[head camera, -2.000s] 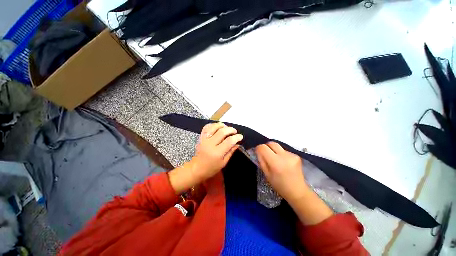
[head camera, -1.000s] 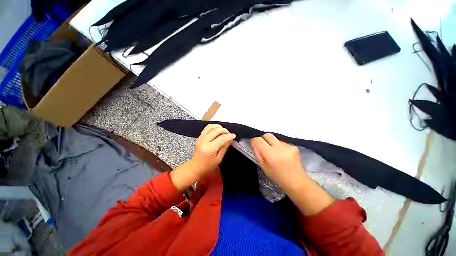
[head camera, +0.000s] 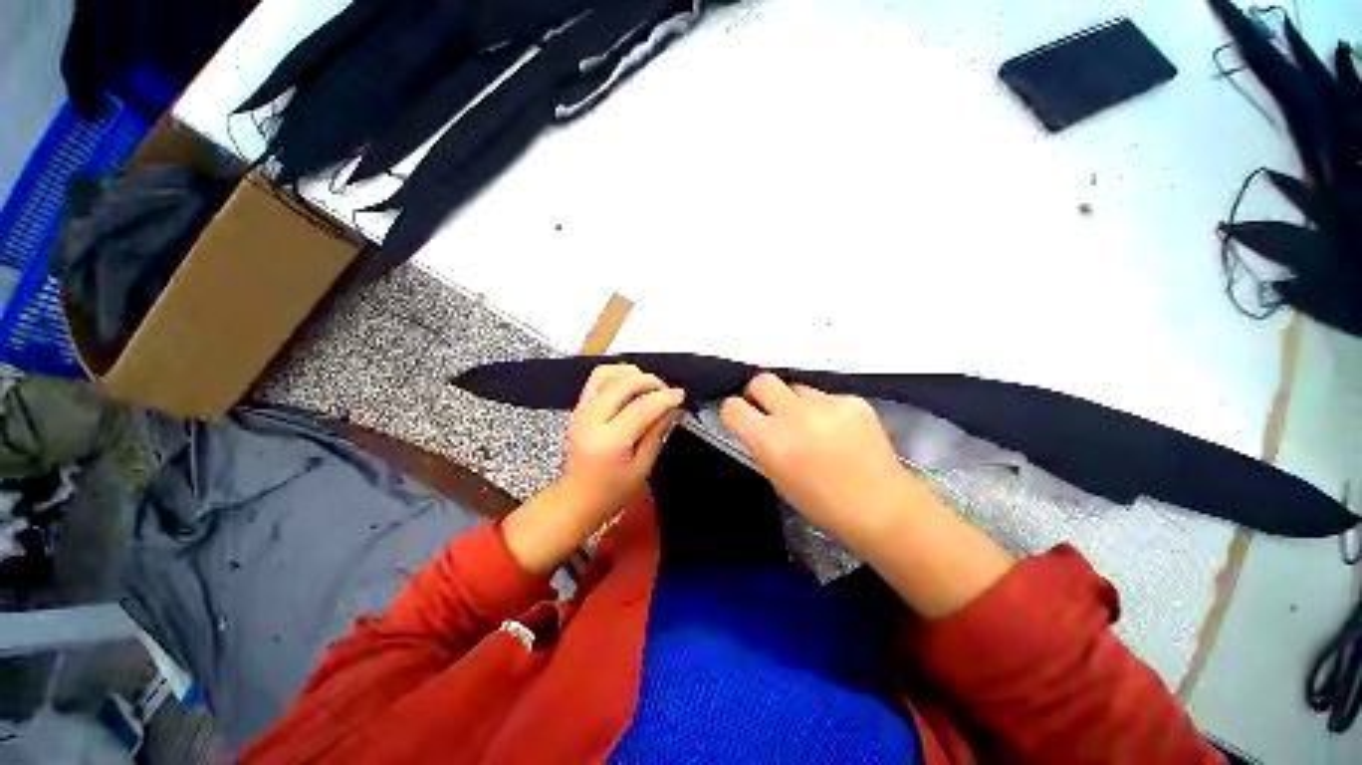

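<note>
A long black cloth strip [head camera: 1046, 423] with pointed ends lies across the front edge of the white table. Its left tip hangs over the floor and its right tip reaches the right side of the table. A pale grey layer [head camera: 956, 448] shows below its lower edge. My left hand [head camera: 620, 434] pinches the strip left of its middle. My right hand [head camera: 807, 441] pinches it just to the right, close to my left hand. The fingers hide the spot between them.
A pile of black strips [head camera: 433, 105] lies at the table's upper left. More black strips [head camera: 1314, 224] and scissors [head camera: 1334, 665] are at the right. A black phone [head camera: 1087, 72] lies at the back. A cardboard box [head camera: 232, 307] stands left, near a blue crate [head camera: 45, 224].
The view has shifted, and the strip now lies flatter, its right end higher in view. Both hands still pinch it, and my right hand is a little closer to my left.
</note>
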